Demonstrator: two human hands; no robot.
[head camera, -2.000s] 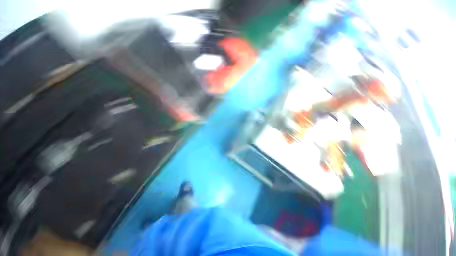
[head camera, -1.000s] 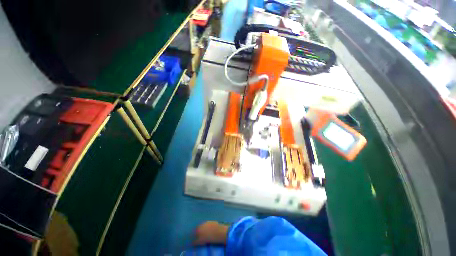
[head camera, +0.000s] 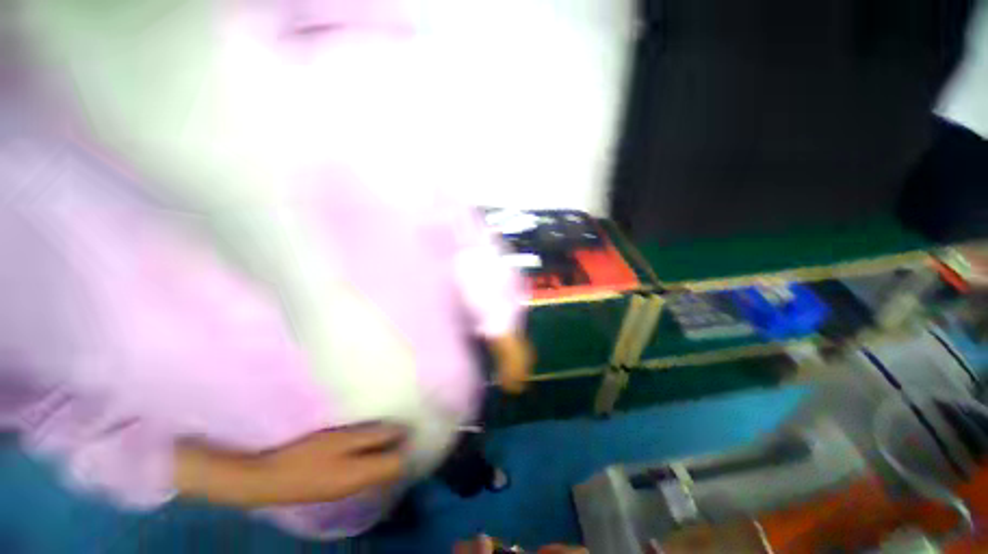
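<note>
A grey-white bench machine with orange parts (head camera: 845, 519) lies at the lower right, blurred and cut off by the picture's edge. Small skin-toned patches that look like fingers show at the bottom edge, left of the machine, with something small and dark between them. They are blurred and nearly all cut off. I cannot tell whether they are my left hand, my right hand or both, or whether they hold anything.
A person in a pink garment (head camera: 293, 271) fills the left side, one hand (head camera: 314, 465) in front of them. Behind stands a green-topped bench with a red tray (head camera: 590, 271) of black parts. A blue bin (head camera: 785, 311) sits on its lower shelf. Blue floor (head camera: 542, 444) lies between bench and machine.
The view has swung left. The machine has moved from the centre to the lower right, and the person in pink has come into view. My blue sleeve has left the picture.
</note>
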